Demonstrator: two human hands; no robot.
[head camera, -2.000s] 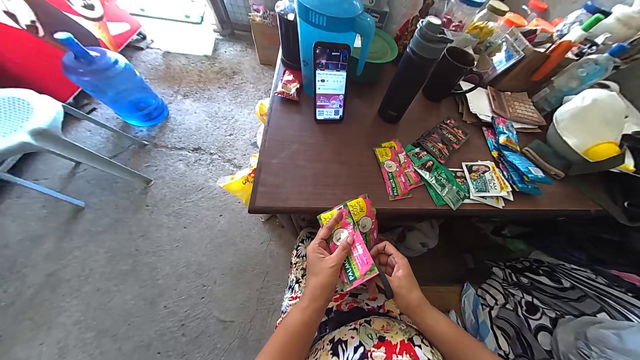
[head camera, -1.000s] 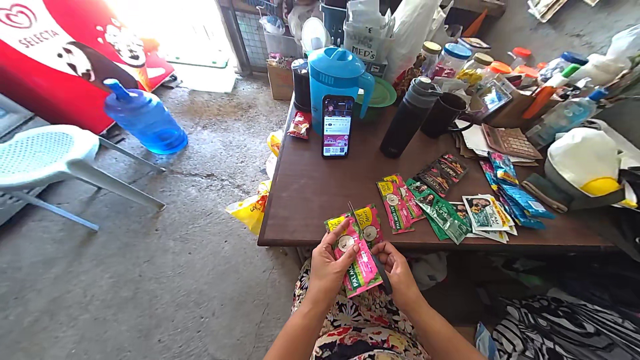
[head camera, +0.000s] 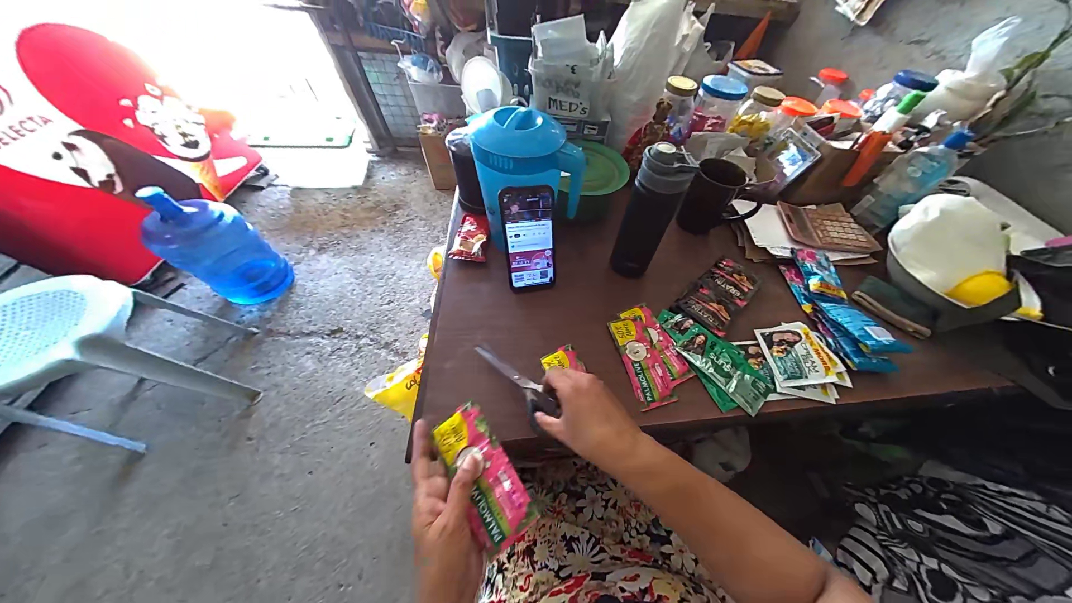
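My left hand (head camera: 448, 511) grips a pink and green Palmolive sachet (head camera: 486, 481), its thumb on the front, beyond the table's near edge. In my right hand (head camera: 586, 414) are scissors (head camera: 512, 370) with black handles, their blades pointing left over the tabletop. A pink and yellow sachet (head camera: 563, 358) lies just behind the right hand; whether the fingers touch it I cannot tell. Farther right lie more pink Palmolive sachets (head camera: 641, 360), green sachets (head camera: 733, 368), dark sachets (head camera: 718, 293), white sachets (head camera: 796, 356) and blue sachets (head camera: 858, 331).
On the brown table (head camera: 477, 310), a phone (head camera: 528, 239) leans against a blue pitcher (head camera: 519, 151). Nearby stand a black tumbler (head camera: 649, 218) and a dark mug (head camera: 710, 197). A calculator (head camera: 827, 226) lies farther right. A plastic chair (head camera: 109, 335) and a blue water jug (head camera: 222, 251) are at left.
My hands have moved apart, the left one still with a sachet. My right hand has moved up over the table with the scissors, and a pink and yellow sachet now shows behind it.
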